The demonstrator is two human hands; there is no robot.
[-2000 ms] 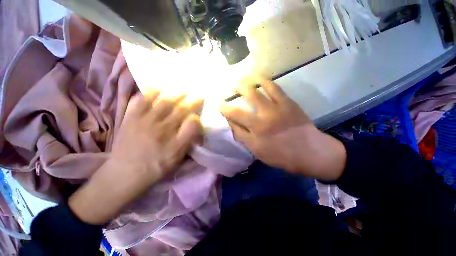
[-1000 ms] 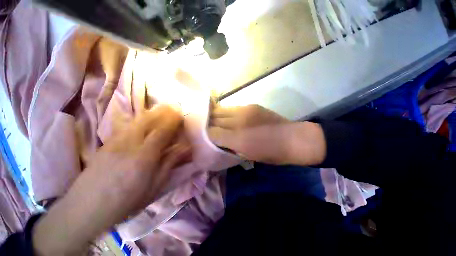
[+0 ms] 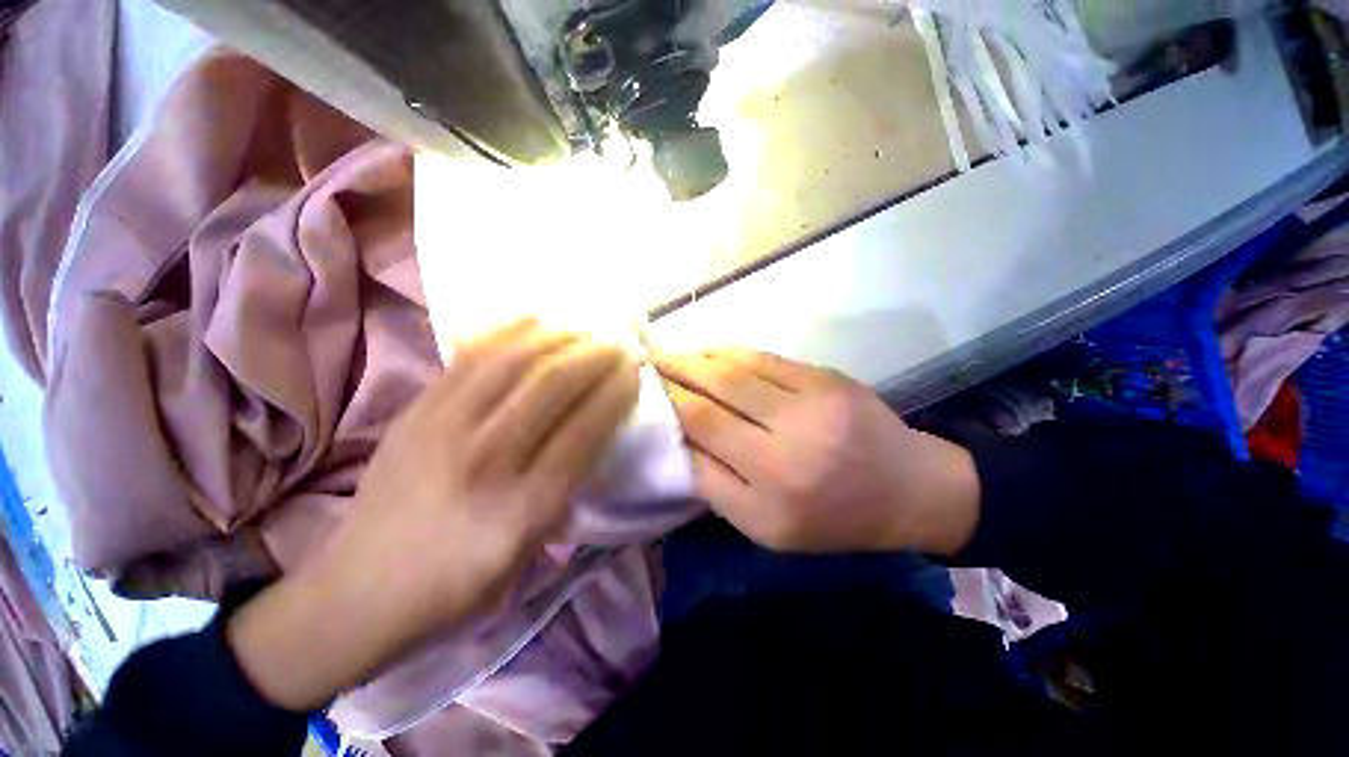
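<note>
The dusty-pink garment body (image 3: 281,311) lies in a heap left of the needle and hangs over the table edge. A pale band (image 3: 639,470) runs from under the lamp glare down between my hands. My left hand (image 3: 481,444) lies flat on the cloth, fingers extended towards the needle. My right hand (image 3: 806,451) grips the band's right edge with its fingertips, close to my left fingertips. The sewing machine head (image 3: 592,74) is above. Glare hides the needle, presser foot and cloth there.
White strips (image 3: 1013,74) lie on the machine bed (image 3: 843,133) at the upper right. The white table (image 3: 1036,259) has a grey front edge. A blue crate (image 3: 1206,355) with pink pieces is at the right. More pink cloth is at the far left.
The band was raised and folded a second ago; it now lies flatter. My left hand has moved up and right onto it. My right hand now pinches its edge.
</note>
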